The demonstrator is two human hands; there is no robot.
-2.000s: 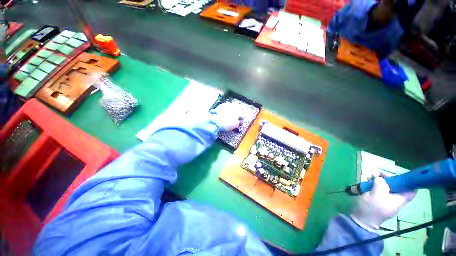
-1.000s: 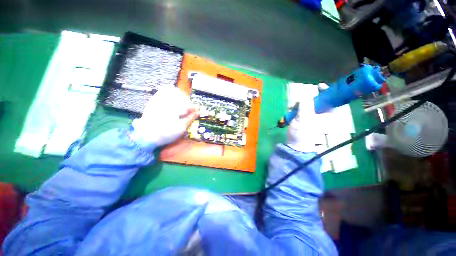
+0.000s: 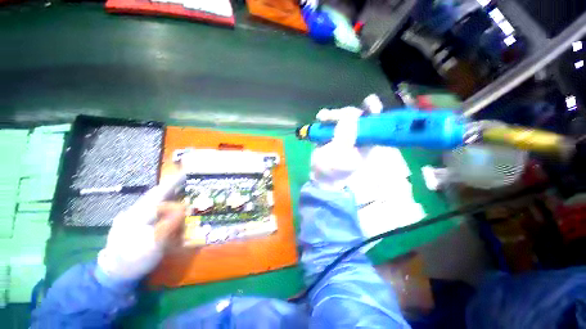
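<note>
The green circuit board (image 3: 225,199), with a pale heatsink (image 3: 225,162) along its far edge, sits in the orange fixture (image 3: 285,241). My gloved left hand (image 3: 133,234) is blurred at the board's left edge, over the fixture. Its fingertips are close together, but whether they hold a screw is too small and blurred to tell. My gloved right hand (image 3: 337,144) is shut around the blue electric screwdriver (image 3: 411,128), right of the fixture, with its nose pointing left. The black tray (image 3: 72,173) of screws lies left of the fixture, with a pen (image 3: 103,190) on the screws.
Pale sheets (image 3: 26,199) lie left of the tray, and more sheets (image 3: 385,186) lie right of the fixture. A blurred fan (image 3: 491,166) stands at the right. The black cord (image 3: 398,231) crosses my right sleeve. The conveyor (image 3: 193,71) runs behind, with trays at its far side.
My left hand moved from the screw tray to the board. My right hand brought the screwdriver closer to the fixture and turned it nearly level. The camera view shifted, bringing the fan into view.
</note>
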